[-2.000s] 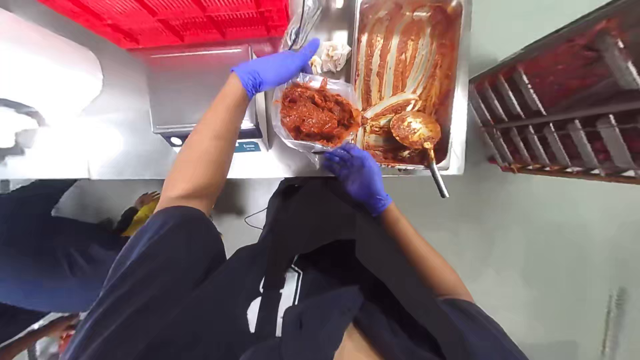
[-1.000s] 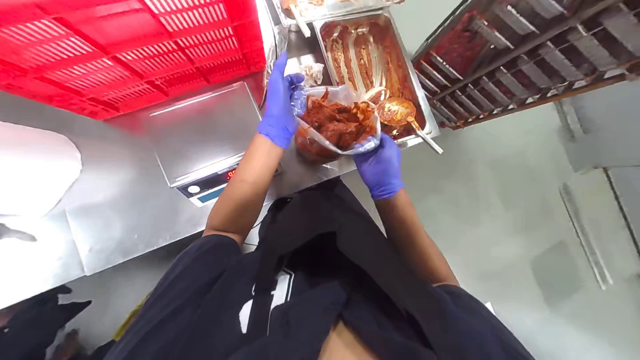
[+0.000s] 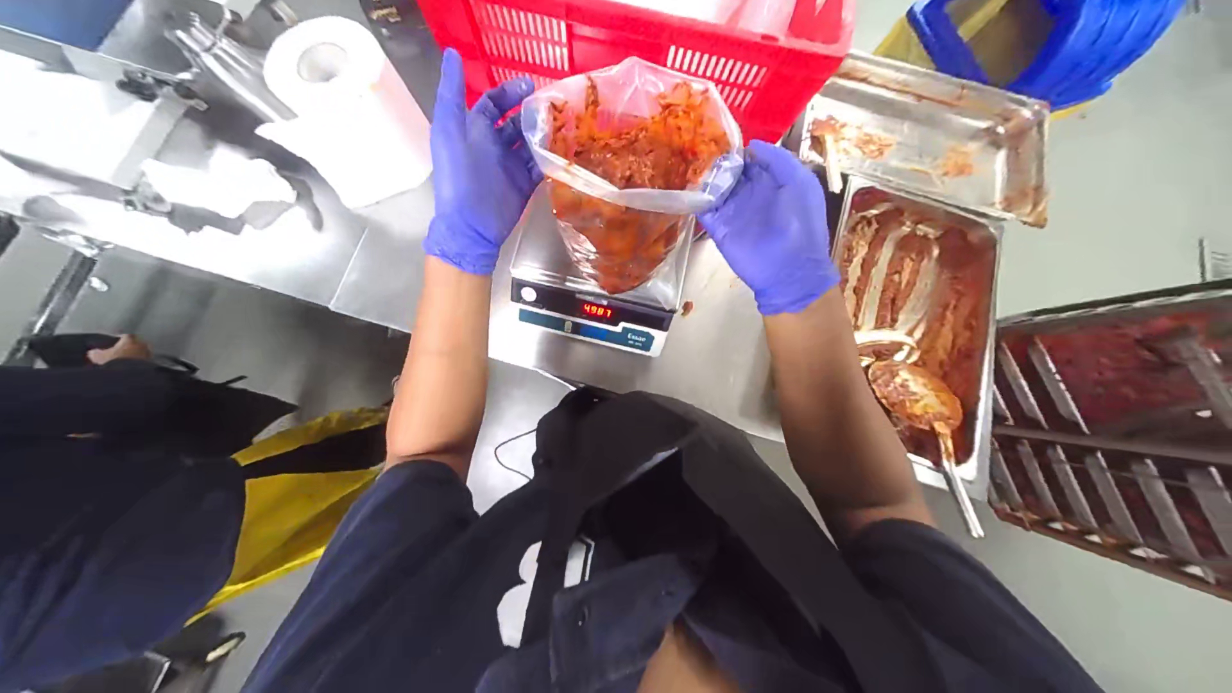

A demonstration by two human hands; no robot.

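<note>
A clear plastic bag (image 3: 630, 178) full of red-marinated food, its mouth wide, stands on a digital bench scale (image 3: 592, 313) with a lit red display. My right hand (image 3: 775, 226), in a blue glove, grips the bag's rim on the right. On the other side my left hand (image 3: 478, 159), gloved too, is spread with its fingers apart, the fingertips close to the rim; whether they touch it is unclear. A steel ladle (image 3: 919, 399) lies in a deep steel pan (image 3: 977, 337) smeared with red marinade, right of my right forearm.
A red plastic crate (image 3: 577, 38) stands behind the scale. A paper towel roll (image 3: 351, 111) is on the steel counter (image 3: 375, 279) at left. An emptied steel tray (image 3: 1030, 159) lies behind the pan. A slatted rack (image 3: 1107, 452) is at right. Another person (image 3: 106, 520) is at lower left.
The bag has moved from beside the marinade pan onto the scale, to the left. My left hand's fingers are now spread. The view has shifted left.
</note>
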